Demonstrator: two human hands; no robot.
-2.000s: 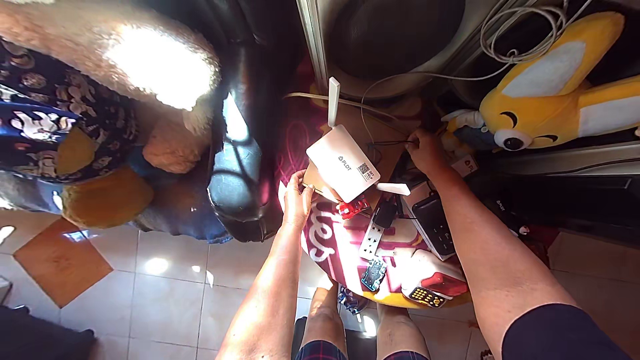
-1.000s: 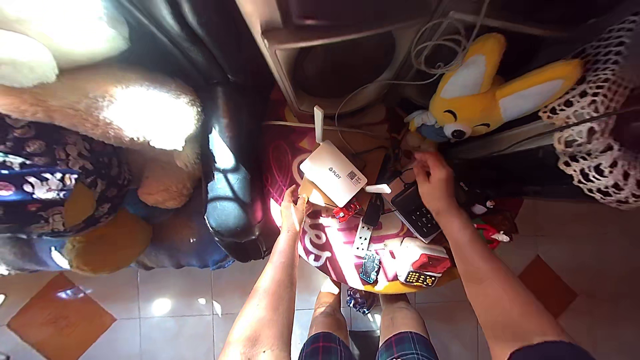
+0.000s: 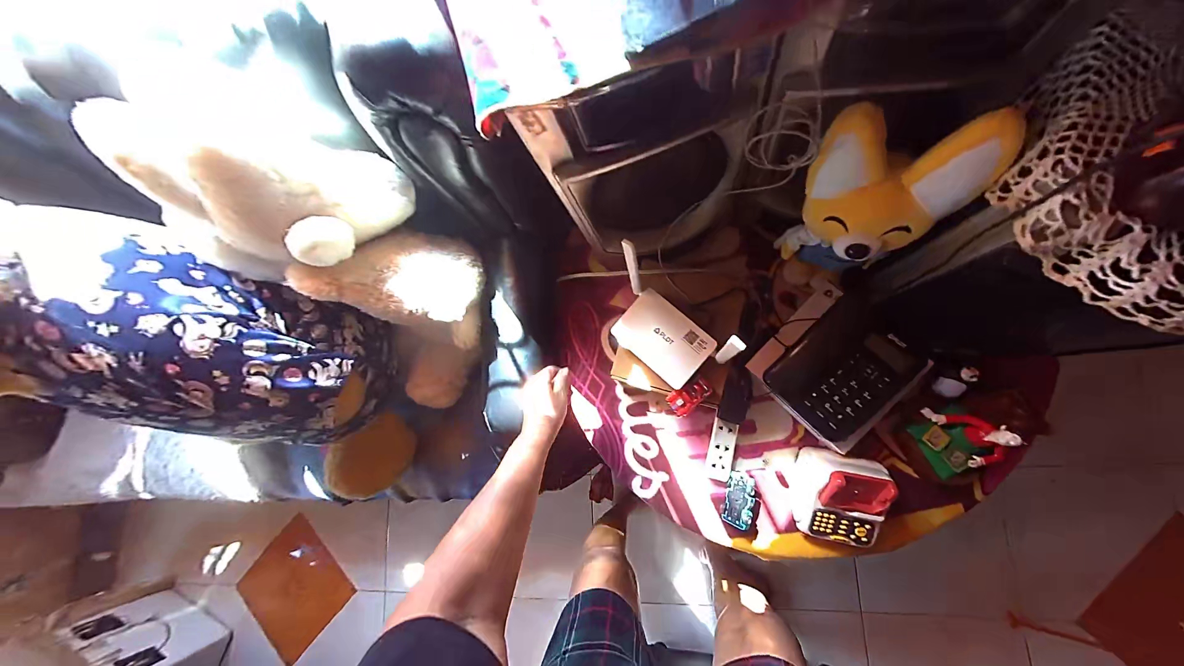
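My left hand (image 3: 546,400) is at the left edge of the round table, fingers loosely curled, touching neither the router nor its box; whether anything is in it cannot be made out. My right hand is out of view. The white router (image 3: 662,335), with two upright antennas, rests on a brown cardboard box (image 3: 638,372). Against the box is a small red toy car (image 3: 688,398). A white power strip (image 3: 722,450) with a black plug lies below it, near a teal patterned phone-like object (image 3: 739,500). The black desk telephone (image 3: 837,379) stands to the right.
A white and red toy cash register (image 3: 846,499) and small figurines (image 3: 971,439) sit on the patterned tablecloth (image 3: 647,462). Behind are a yellow fox plush (image 3: 869,199), a coiled cable (image 3: 782,139) and a crocheted cover (image 3: 1101,185). A large plush toy (image 3: 398,287) occupies the black couch at left.
My left hand has moved left, away from the router and box. My right hand, earlier behind and then above the telephone, has left the view. The view has shifted.
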